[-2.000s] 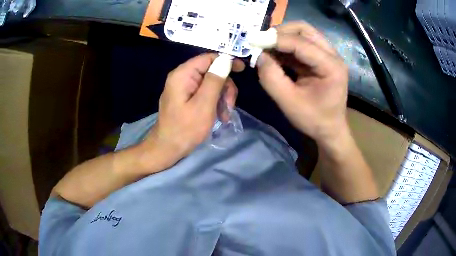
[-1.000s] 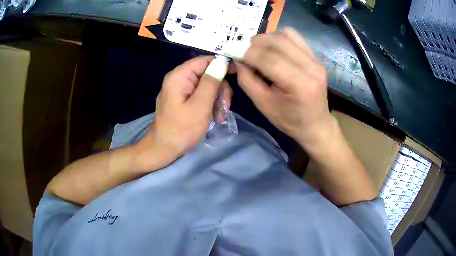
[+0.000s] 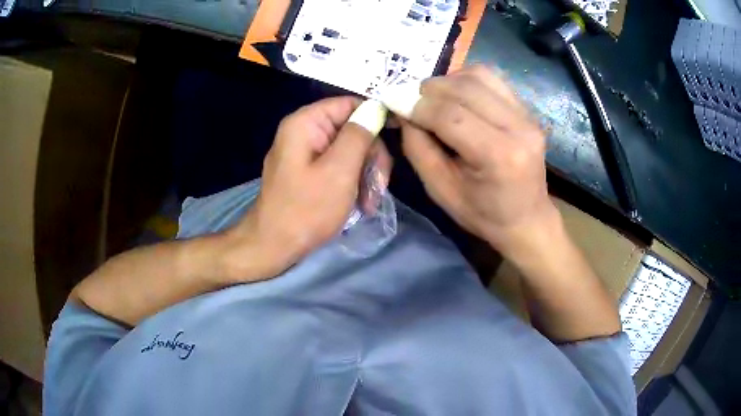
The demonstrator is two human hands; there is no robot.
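Note:
A white slotted housing plate (image 3: 366, 41) sits in the orange fixture (image 3: 264, 36) at the top centre, cut off by the upper edge. My left hand (image 3: 313, 179), with a pale finger cot on the thumb, is just below the plate's near edge and grips a bagged component. Its clear bag (image 3: 372, 231) hangs below the palm; the gripped end is hidden by the fingers. My right hand (image 3: 487, 146), also with a pale cot, has its fingertips pinched together at the plate's near right corner, touching or very near my left thumb. Whether they hold a small part cannot be told.
A mallet (image 3: 601, 118) with a black handle lies on the dark bench (image 3: 520, 49) at right. Light grey perforated baskets (image 3: 715, 81) stand at the far right. Cardboard cartons stand at left (image 3: 24, 211) and lower right (image 3: 585, 236), the right one holding white pieces (image 3: 658, 305). A tray corner shows at the top right.
My right fingers, spread near a small white bit two seconds ago, have closed in toward my left thumb. The view has shifted slightly, showing more of the mallet head.

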